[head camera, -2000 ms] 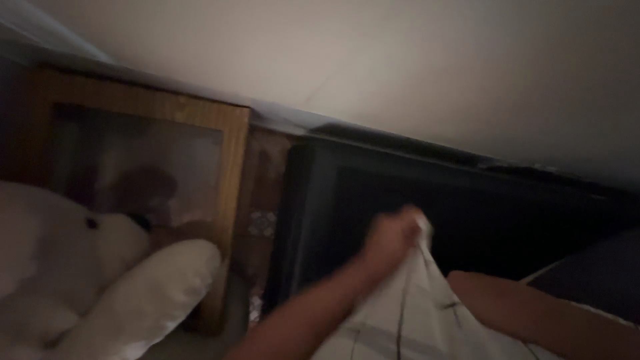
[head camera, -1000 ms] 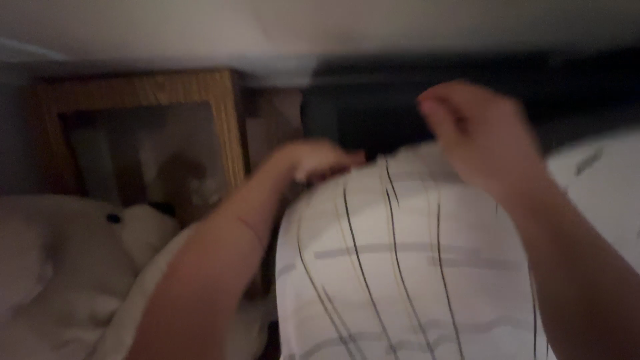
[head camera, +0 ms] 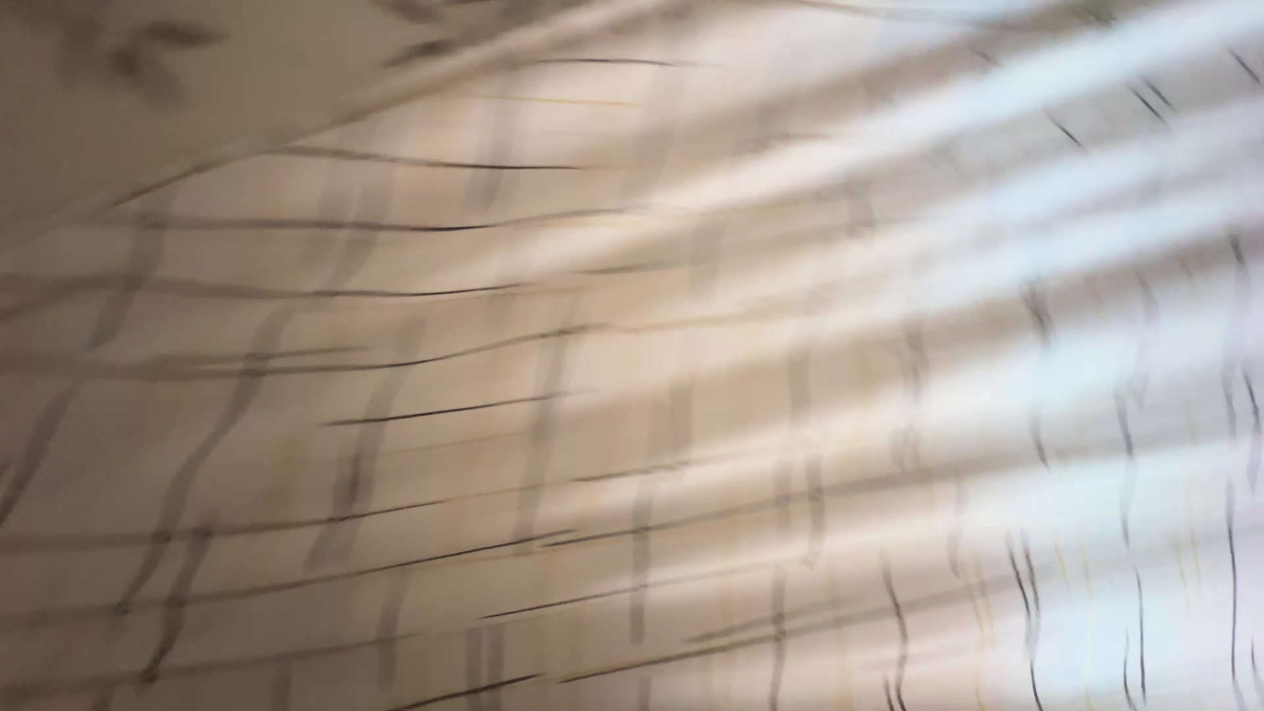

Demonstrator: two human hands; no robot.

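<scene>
A white bed cloth with thin dark and grey crossing lines [head camera: 612, 395] fills most of the head view, blurred and close to the camera. Its folds slant up to the right, and its right side is brightly lit. An edge of the cloth runs diagonally across the upper left. Neither my left hand nor my right hand shows, so what they hold or touch is hidden.
Beyond the cloth's edge, at the upper left, lies a beige surface with dark leaf-like marks [head camera: 128, 59]; what it belongs to cannot be told.
Both hands, seen at the lined cloth one second ago, are out of view. The view has moved greatly; the wooden frame and the plush toy no longer show.
</scene>
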